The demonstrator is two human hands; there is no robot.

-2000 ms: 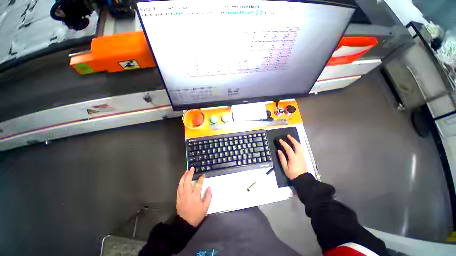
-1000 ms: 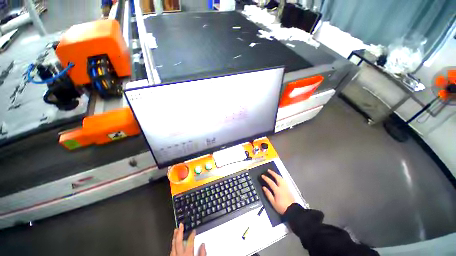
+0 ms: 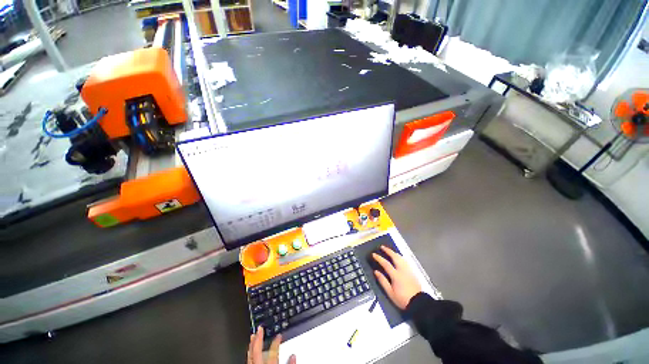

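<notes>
The black keyboard (image 3: 309, 293) lies on the orange and white shelf below the large monitor (image 3: 292, 170), whose screen is mostly white. My right hand (image 3: 396, 276) rests on the dark mouse pad (image 3: 388, 309) over the mouse, which is mostly hidden under the palm and fingers. My left hand (image 3: 265, 350) is at the keyboard's near left corner, cut off by the bottom edge; its fingers are apart and hold nothing visible. A small yellow and black item (image 3: 352, 338) lies on the white part of the shelf.
Behind the monitor is the cutting bed (image 3: 320, 71) with white scraps (image 3: 409, 51) along its far side. The orange cutting head (image 3: 134, 84) stands at left. A metal-frame cart (image 3: 530, 117) and an orange fan (image 3: 633, 114) are at right. An emergency-red cup (image 3: 258, 254) stands on the shelf.
The view has lifted and turned, bringing the cutting bed, cutting head, cart and fan into sight. Both hands stay at about the same places on the shelf.
</notes>
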